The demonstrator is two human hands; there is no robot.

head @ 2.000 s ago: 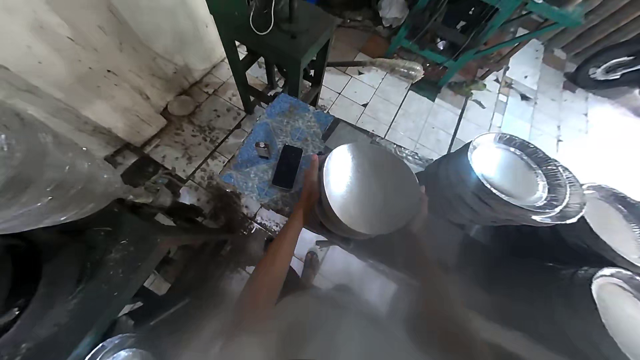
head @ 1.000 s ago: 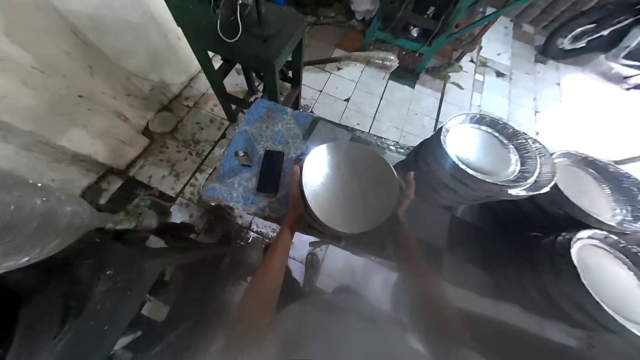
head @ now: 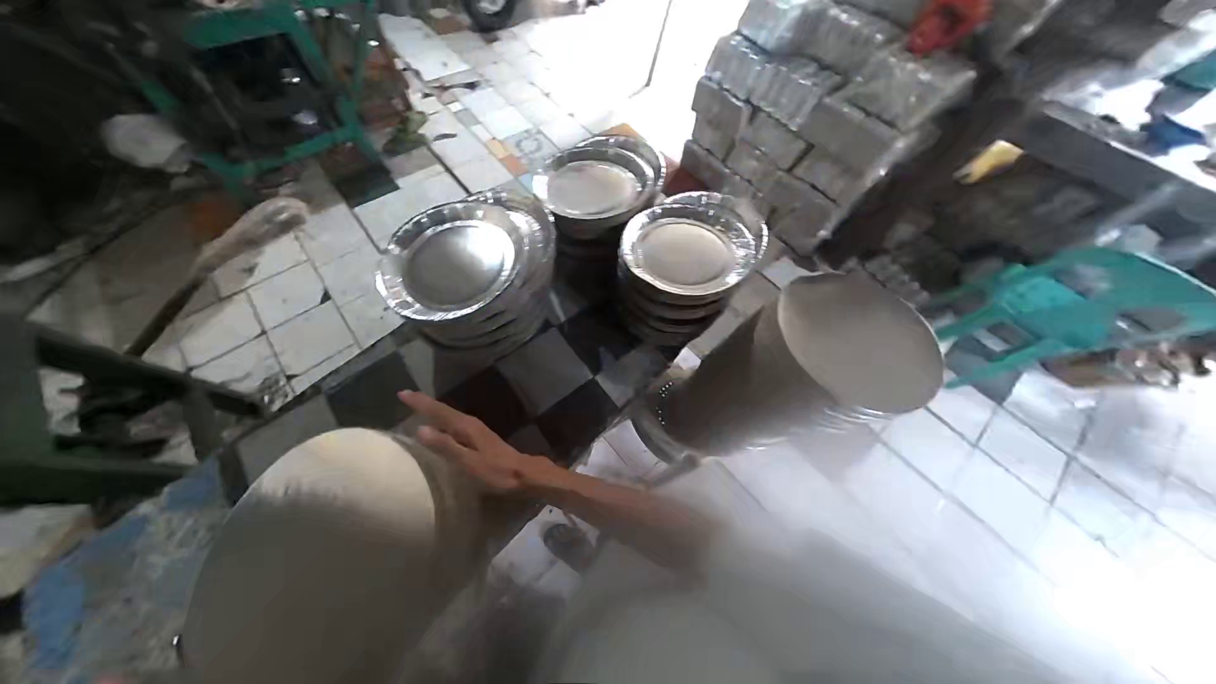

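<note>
A tall stack of round metal discs [head: 332,513] fills the lower left, its pale top tilted and partly shaded. My right hand [head: 480,451] is at the stack's upper right side, fingers spread and extended; whether the palm touches the stack cannot be told. My left hand cannot be seen. Beyond the right hand are stacks of crimped foil-like metal pans: one at left [head: 461,266], one at the back [head: 594,190], one at right [head: 689,256]. Another tall stack of plain discs [head: 860,342] leans at the right of my forearm.
The pans stand on a checkered tiled surface [head: 503,380]. A worn blue patterned surface [head: 123,579] is at lower left, near a dark green metal frame [head: 114,408]. Wrapped bundles [head: 798,114] are piled behind, with a green plastic chair [head: 1064,294] at right.
The view has swung far to the right. Both hands were on the sides of the disc stack earlier; now the right hand's fingers are spread beside it and the left is out of sight.
</note>
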